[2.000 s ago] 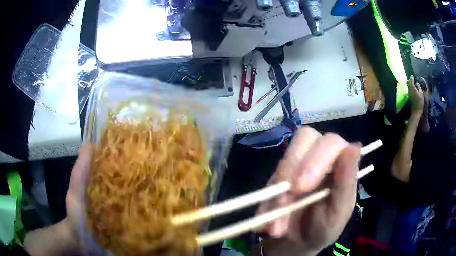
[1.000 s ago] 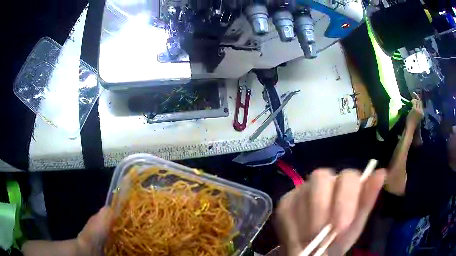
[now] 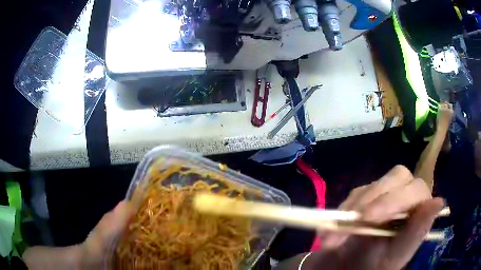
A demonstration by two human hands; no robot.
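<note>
My left hand (image 3: 108, 232) holds a clear plastic takeaway container (image 3: 269, 198) by its left side, in front of the table edge. Orange-brown fried noodles (image 3: 184, 237) fill much of it; a dark patch of bare bottom shows near the far side. My right hand (image 3: 385, 216) holds a pair of pale chopsticks (image 3: 295, 215) that point left. Their blurred tips are over the noodles; I cannot tell whether they touch them. No noodles show hanging from the tips. The bottom of the container is cut off by the picture's edge.
A white sewing machine (image 3: 153, 58) with a bright lamp stands ahead. Red snips (image 3: 259, 103), thin tweezers (image 3: 292, 113) and a dark strap (image 3: 299, 108) lie on the white table (image 3: 337, 105). A clear lid (image 3: 60, 79) lies left. A pink strip (image 3: 316, 184) hangs below. Another person's arm (image 3: 438, 137) is right.
Since two seconds ago, the container has moved lower and now tilts differently. The chopsticks were out of the noodles' area one second ago; now my right hand has them over the noodles again.
</note>
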